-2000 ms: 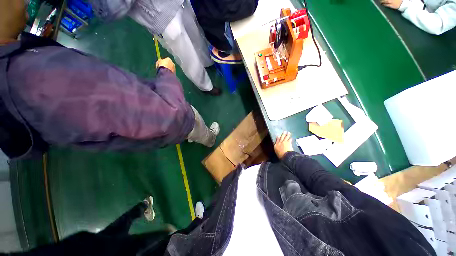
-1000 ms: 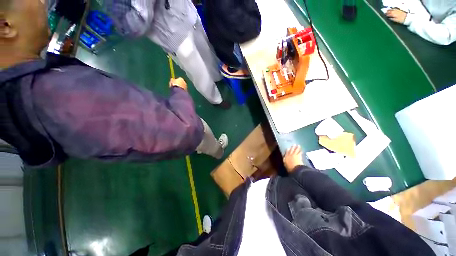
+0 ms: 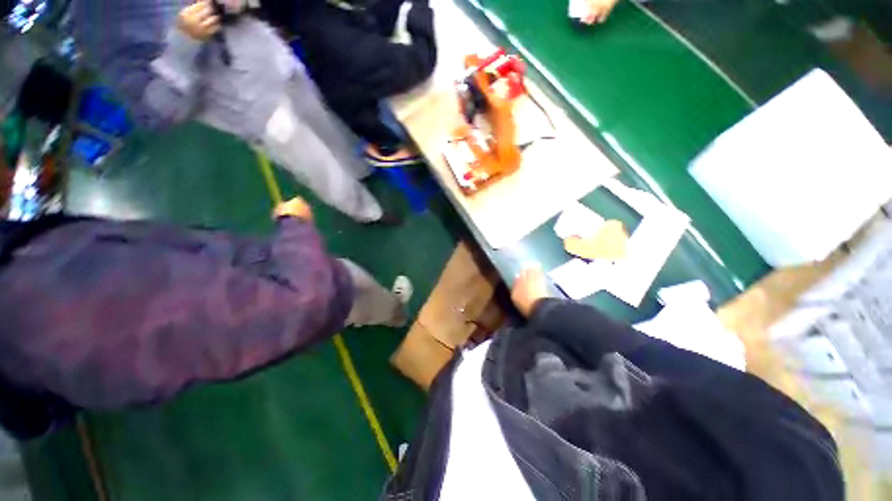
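My right hand rests on the near edge of the green bench, with nothing visible in it. Its fingers are blurred. My left hand is out of the picture. Just beyond my hand, loose white sheets and a tan piece lie on the bench. Farther up, an orange bench press with red parts stands on a pale board.
A large white block is at right, with white slatted boxes below it. An open brown carton is on the floor beside the bench. A person in a dark purple jacket is at left. Others are at the top by the bench.
The view has swung, so the bench and press sit farther left. My right hand stays on the bench edge. The person in purple appears lower, and a hand at the top left is now raised.
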